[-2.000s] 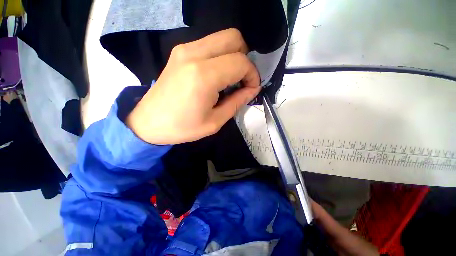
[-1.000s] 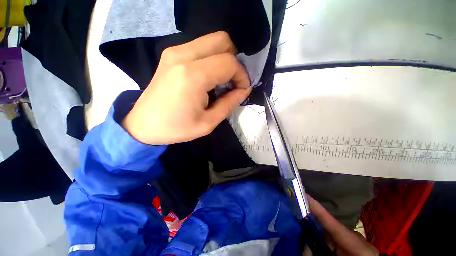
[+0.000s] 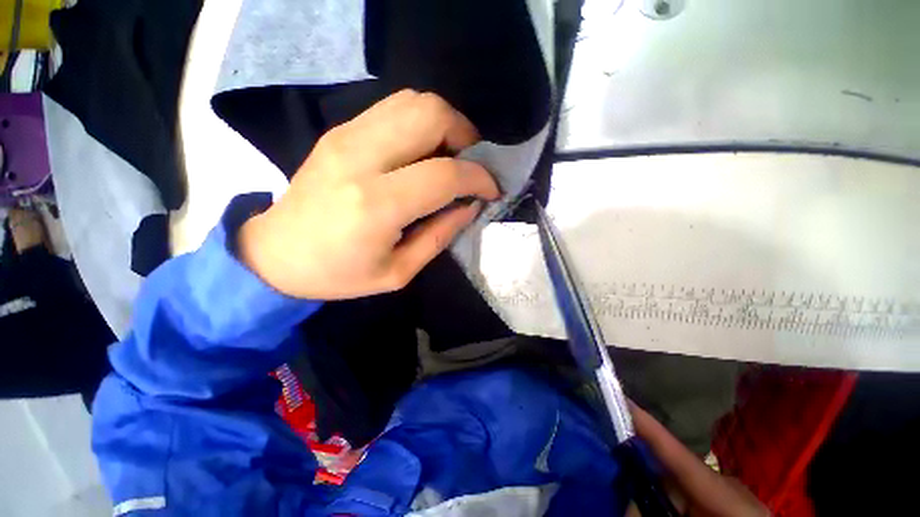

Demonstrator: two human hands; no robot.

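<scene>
A large black fabric panel [image 3: 459, 61] with pale grey backing lies over the table's left part and hangs toward my lap. My left hand [image 3: 378, 202] pinches its folded edge, grey side showing, between thumb and fingers. My right hand [image 3: 686, 470], partly cut off by the bottom edge, holds fabric shears [image 3: 588, 333] by their black handles. The shears point up and left. Their blades look nearly closed, and the tips are at the black cloth edge, just right of my left fingertips. Whether they touch the cloth is hard to tell.
The white table [image 3: 746, 232] has a printed ruler along its front edge and a dark seam behind. A red basket [image 3: 787, 434] is below the table at right. More black and grey cloth [image 3: 91, 182] hangs at left, beside a purple device [image 3: 22, 141] and something yellow.
The left fingers have shifted a little down and left, and more of the grey folded edge shows. The shears stay near the cloth edge, their tips slightly lower. The view has shifted slightly.
</scene>
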